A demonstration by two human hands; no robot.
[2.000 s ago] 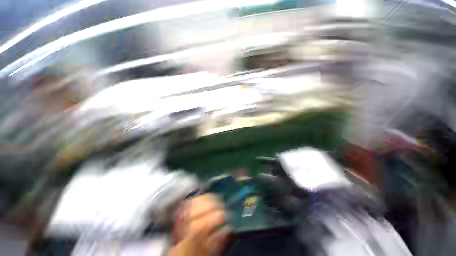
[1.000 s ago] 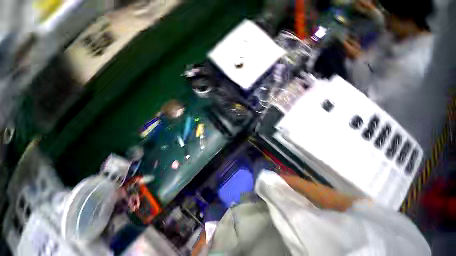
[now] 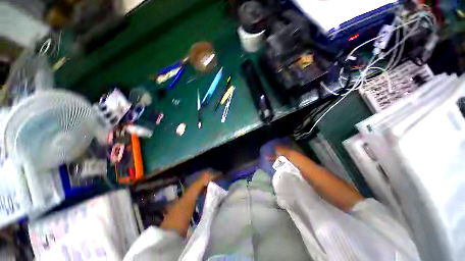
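My left hand [image 3: 208, 177] and my right hand [image 3: 280, 151] are low, by my lap, below the bench's front edge. Their fingers are small and partly hidden, so I cannot tell whether they hold anything. On the green-matted bench [image 3: 168, 145] ahead lie a blue stick [image 3: 212, 85], a thin dark tool [image 3: 199, 108], a yellow-handled tool [image 3: 228, 95] and a pale scrap [image 3: 180, 128]. Blue-handled pliers [image 3: 176, 76] lie beside a round brown dish or roll [image 3: 202, 56]. A multimeter in an orange holster [image 3: 136, 158] lies at the bench's left front.
A white fan [image 3: 56, 127] stands left, above a white tray stack [image 3: 81, 229]. More white trays [image 3: 423, 158] are stacked right. A long black handle [image 3: 256, 92], dark equipment, tangled white cables [image 3: 364, 74] and a white-topped blue box [image 3: 341, 12] occupy the bench's right side.
The view has swung down and right from the blurred first frame, then back left onto the bench and my lap. Both forearms now show, and the fan is larger in view.
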